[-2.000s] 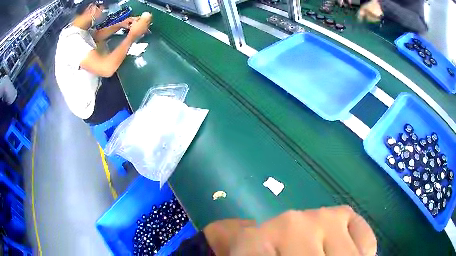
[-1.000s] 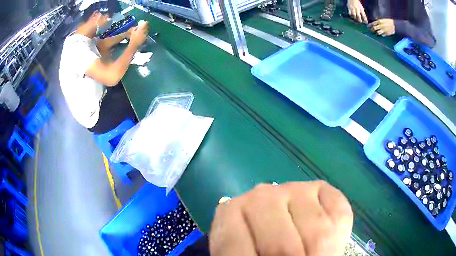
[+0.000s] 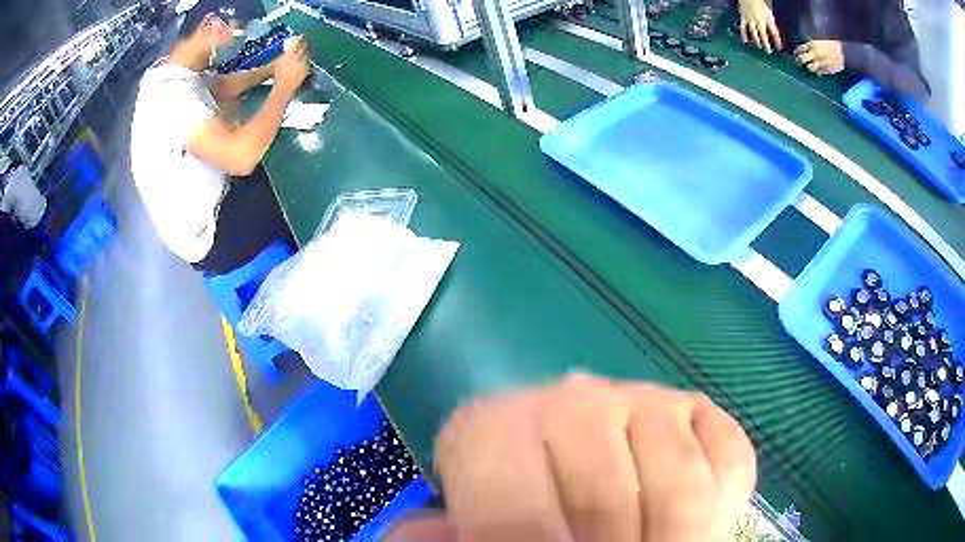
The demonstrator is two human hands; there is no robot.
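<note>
My left hand is large at the bottom middle, fingers curled, knuckles towards the camera. Its fingertips and anything in them are hidden. My right hand is not in view. Just right of my left hand, a corner of a clear box with small metal pieces shows at the bottom edge. A light blue tray at the right holds many round black parts with silvery centres. A deeper blue bin below the table edge at the left is heaped with black parts.
A crumpled clear bag lies on a clear container at the left table edge. An empty blue tray lies beyond. A seated person works at upper left. Another person's hands and metal posts are at the back.
My left hand has moved up from the bottom edge and now covers the white scrap and the small curved scrap. The clear box corner has come into view. The camera view has shifted slightly.
</note>
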